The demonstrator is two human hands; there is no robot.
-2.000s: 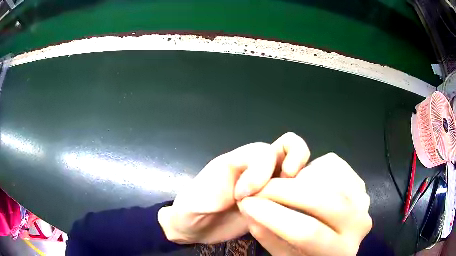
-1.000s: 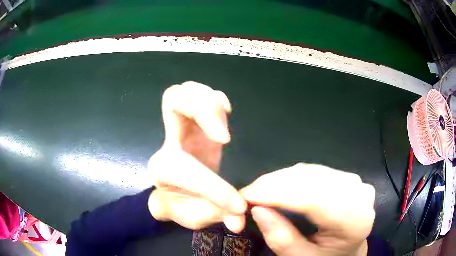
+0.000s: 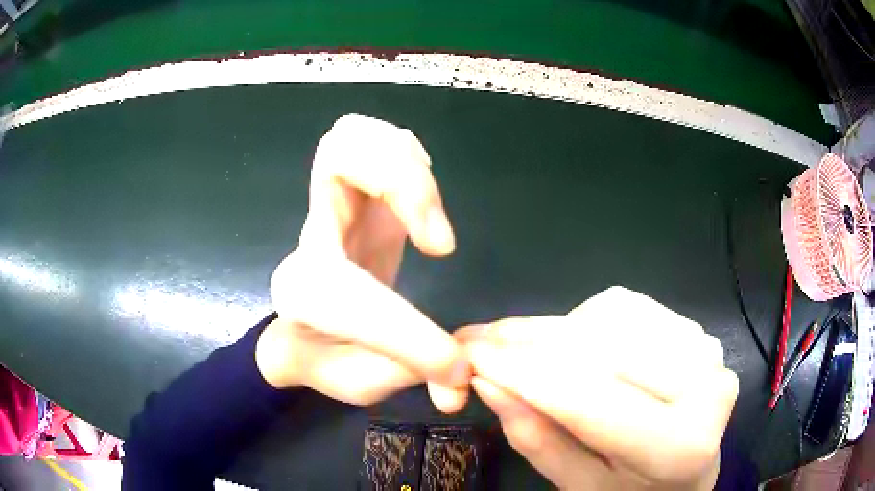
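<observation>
My left hand [image 3: 350, 288] and my right hand [image 3: 614, 388] meet at their fingertips, low and right of centre, above the dark green bench. Thumb and finger of each hand pinch together there; whether something tiny is between them is hidden. The other fingers of my left hand are raised and curled. The other fingers of my right hand are folded. Below the hands, at the near edge, two dark flat rectangles with brown-gold print [image 3: 391, 456] lie side by side; they look like phone batteries.
A pink fan [image 3: 827, 228] stands at the right. Near it lie a slim red stick [image 3: 785, 331], a thin dark cable and a dark item [image 3: 829, 384]. A worn white rail [image 3: 422, 69] separates the bench from the green belt [image 3: 432, 27]. Red-pink items show at lower left.
My hands have shifted from a close clasp to a fingertip pinch, and my left fingers have risen. A small red spot between the fingertips one second ago no longer shows.
</observation>
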